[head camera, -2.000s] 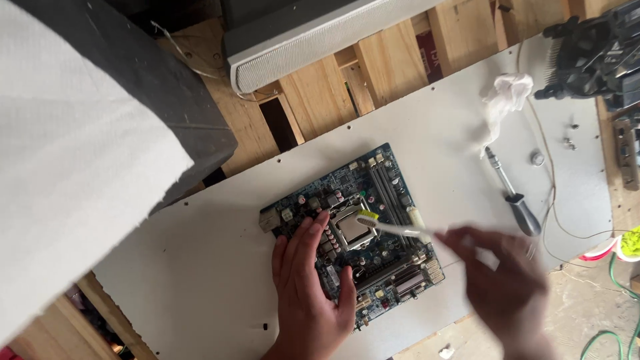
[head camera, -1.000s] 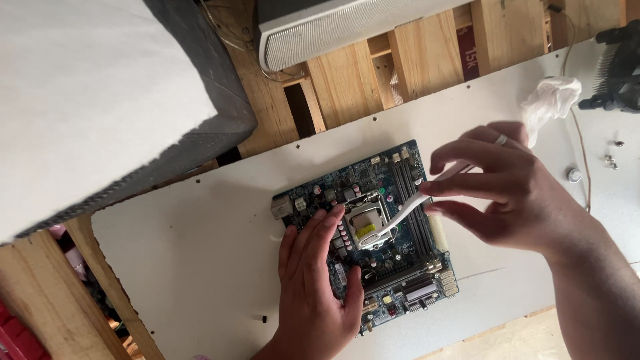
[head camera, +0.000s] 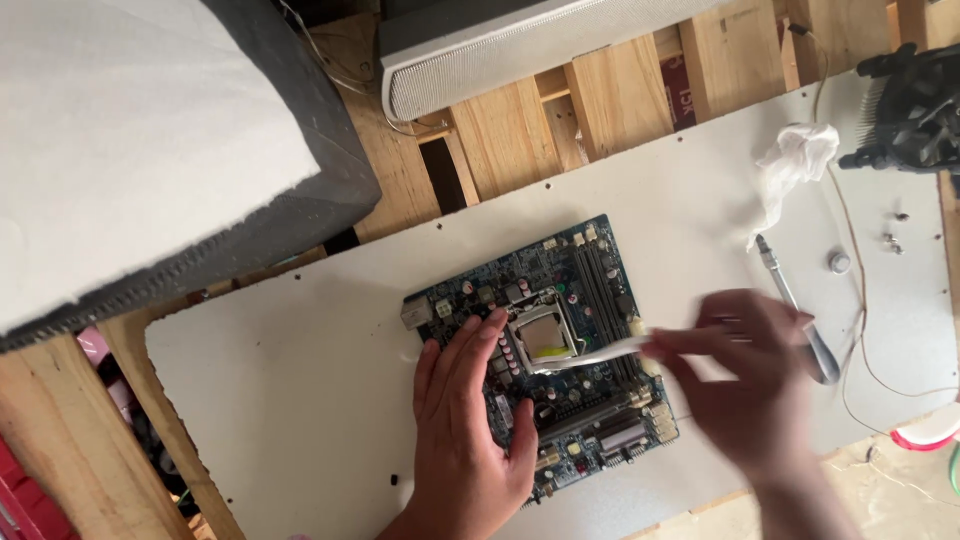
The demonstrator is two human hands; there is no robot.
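Observation:
A computer motherboard (head camera: 525, 270) lies on a white board. My left hand (head camera: 476, 420) rests spread over its left part, fingertips beside the CPU socket, steadying or touching it without closing round anything. In my right hand (head camera: 739, 375), which is blurred, is the handle of a white toothbrush (head camera: 604, 352). Its yellow-green bristles touch the lower edge of the processor (head camera: 540, 335), which sits in the metal socket frame. The tips of the bristles are partly blurred.
At the right are a screwdriver (head camera: 787, 292), crumpled white tissue (head camera: 799, 154), a small round cap (head camera: 838, 261), loose screws (head camera: 894, 244), a thin cable (head camera: 859, 262) and a black cooling fan (head camera: 919, 112). A grey speaker-like case (head camera: 525, 60) lies beyond the white board (head camera: 300, 375), across wooden slats (head camera: 510, 139).
The toothbrush head has shifted about the processor between frames, and my right hand has changed its pose around the handle. My left hand stays on the motherboard.

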